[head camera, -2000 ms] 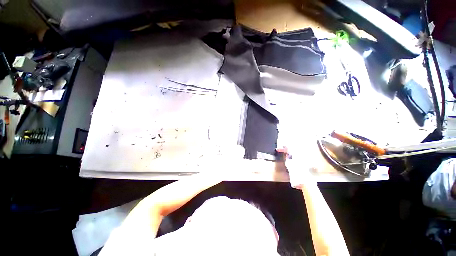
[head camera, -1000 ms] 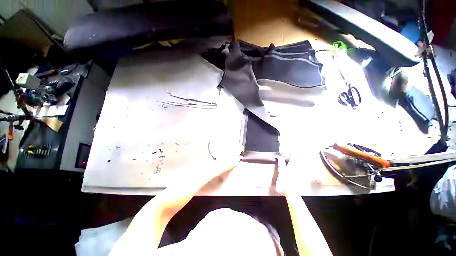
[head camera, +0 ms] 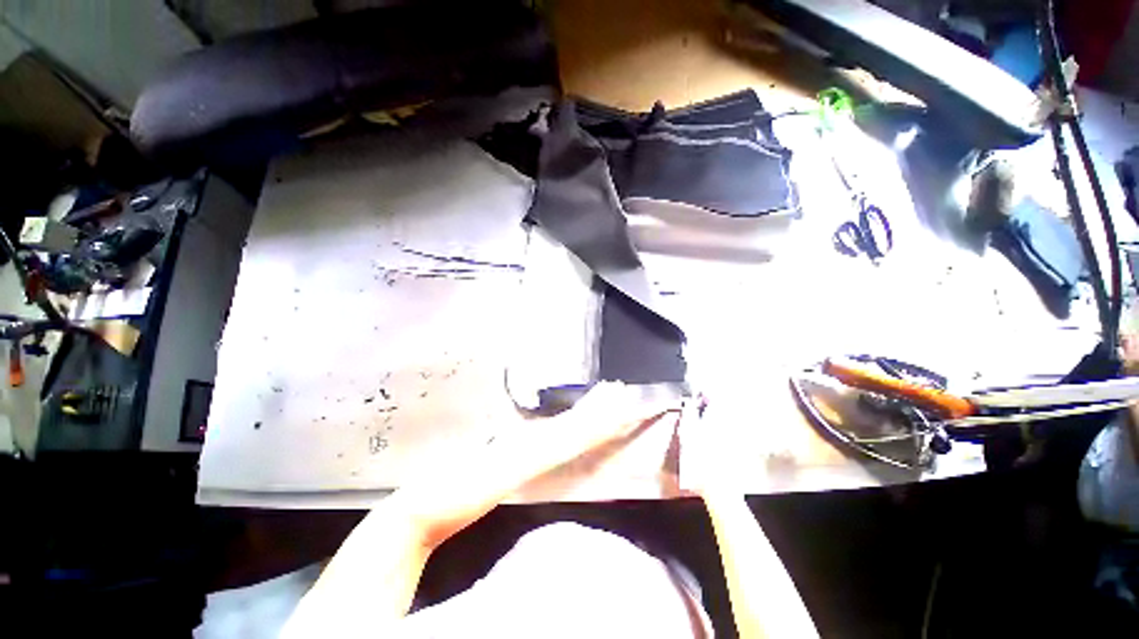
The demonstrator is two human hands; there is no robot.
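A dark cloth panel (head camera: 640, 340) lies on the white table cover (head camera: 362, 325) in front of me, its near edge at my hands. My left hand (head camera: 615, 409) lies over that near edge, fingers pointing right; glare washes it out. My right hand (head camera: 695, 431) is beside it at the panel's near right corner. The fingertips are close together; whether they pinch the cloth is unclear. A long grey strip of cloth (head camera: 582, 200) lies across the panel's far end. The steam iron (head camera: 893, 390) rests at the right, untouched.
A stack of dark pieces (head camera: 706, 175) lies at the back, with scissors (head camera: 863, 234) and a bright green item (head camera: 834, 107) to its right. Thin dark strips (head camera: 450, 265) lie left of centre. A dark padded roll (head camera: 337, 75) is at back left. Cables hang at right.
My left hand has come in from the table's front edge to the panel's near edge, meeting my right hand. A small dark bit now shows left of the panel's near edge. The iron stays put.
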